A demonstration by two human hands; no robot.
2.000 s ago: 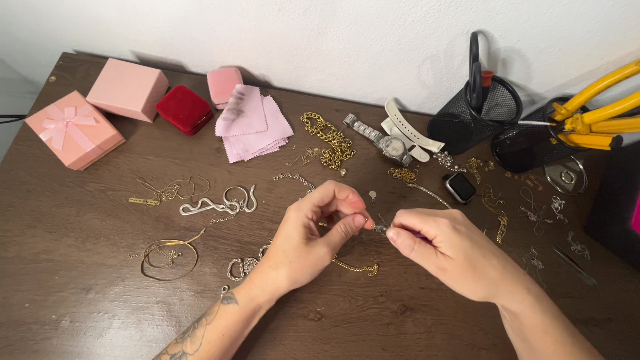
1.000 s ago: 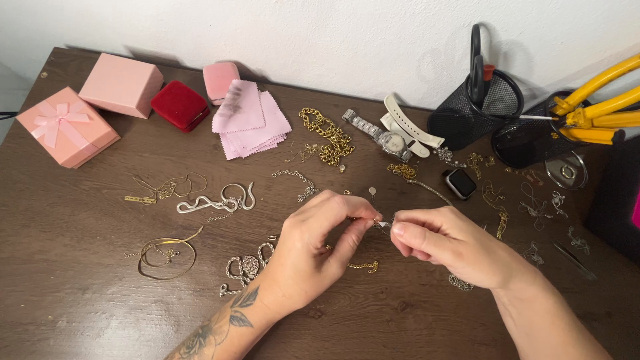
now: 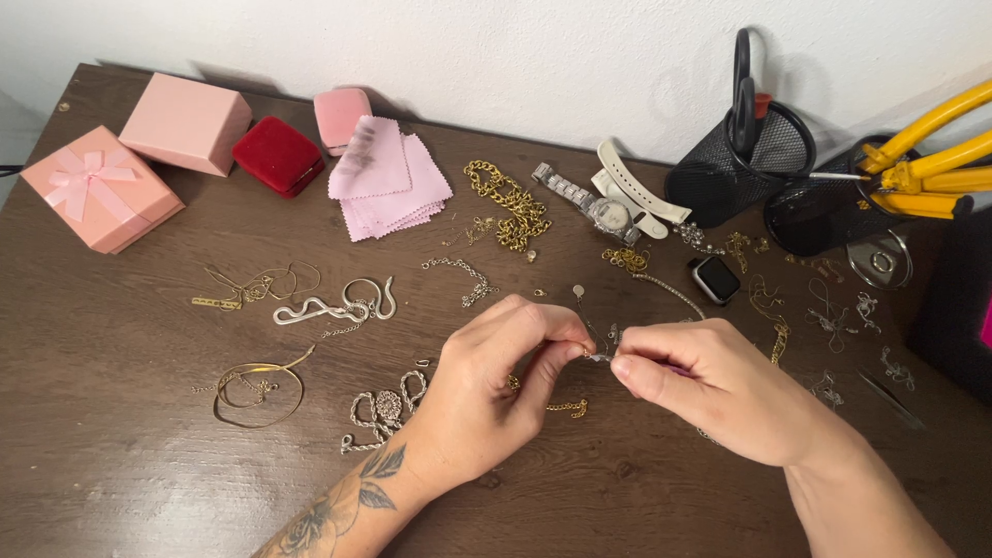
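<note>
Between my left thumb and fingertips my left hand (image 3: pixel 504 380) pinches a tiny gold-coloured jewelry piece (image 3: pixel 587 353). My right hand (image 3: pixel 713 384) is closed around a small tool, mostly hidden, whose silver metal tip (image 3: pixel 601 358) meets that piece; a bit of purple shows in the palm. Just behind the fingertips lies a thin chain with a round disc (image 3: pixel 578 291). A silver rope chain (image 3: pixel 364 426) rests left of my left wrist, and part of a gold chain (image 3: pixel 570 407) shows between the hands.
Pink gift boxes (image 3: pixel 186 120), a red velvet box (image 3: pixel 277 155) and pink cloths (image 3: pixel 395 186) stand or lie at the back left. Behind the hands are a thick gold chain (image 3: pixel 508 205), a metal wristwatch (image 3: pixel 608 215) and a smartwatch case (image 3: pixel 714 279). Mesh cups (image 3: pixel 728 155) hold yellow-handled tools (image 3: pixel 930 155).
Both hands stay close together over the same spot, with only small shifts of the fingers. The silver tip and the gold-coloured piece show more plainly between the fingertips now.
</note>
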